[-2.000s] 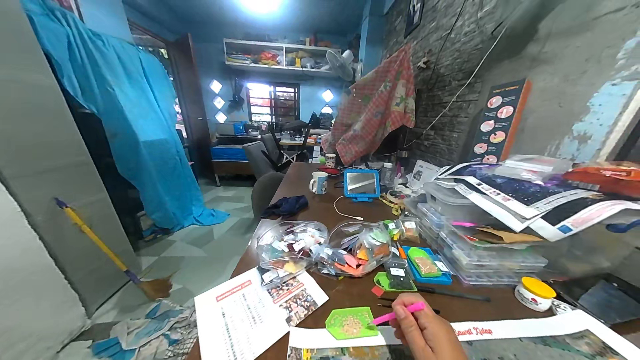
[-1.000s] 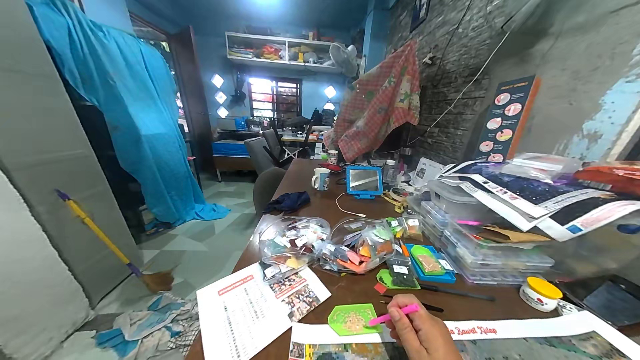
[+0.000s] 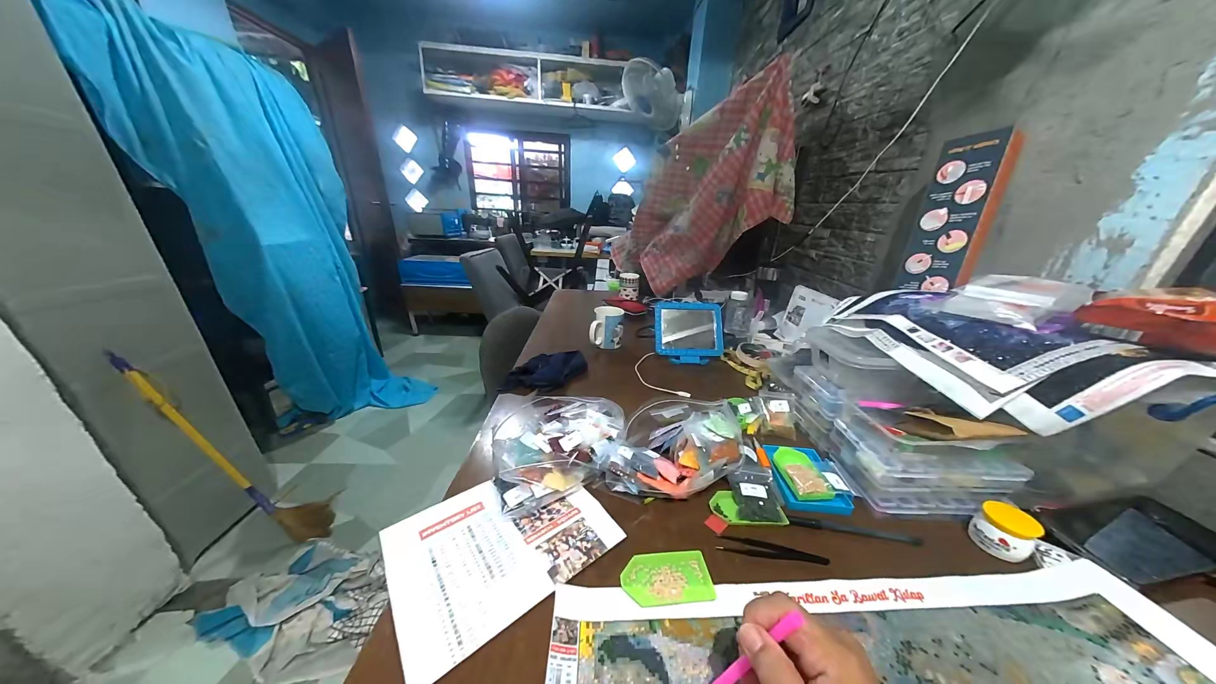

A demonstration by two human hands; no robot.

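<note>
My right hand [image 3: 803, 646] grips a pink pen-shaped applicator [image 3: 760, 648] and hovers over or rests on a diamond painting canvas [image 3: 959, 638] at the bottom; its tip is at the frame's lower edge. Just up and left of the hand, a green tray [image 3: 668, 578] holding small beige drills lies on the canvas's white border. Black tweezers [image 3: 771, 549] lie behind it on the brown table. A printed inventory sheet [image 3: 465, 579] is to the left. My left hand is not in view.
Behind the tray are two clear containers [image 3: 556, 446] of small packets and a blue tray [image 3: 841, 501]. Stacked clear plastic cases [image 3: 931, 475] and a yellow-lidded jar [image 3: 1007, 532] stand at the right. A blue-framed tablet [image 3: 689, 330] and a mug [image 3: 606, 328] stand farther back.
My right hand with the pink applicator has moved from beside the green tray down onto or over the picture area of the canvas. The tray has stayed on the border.
</note>
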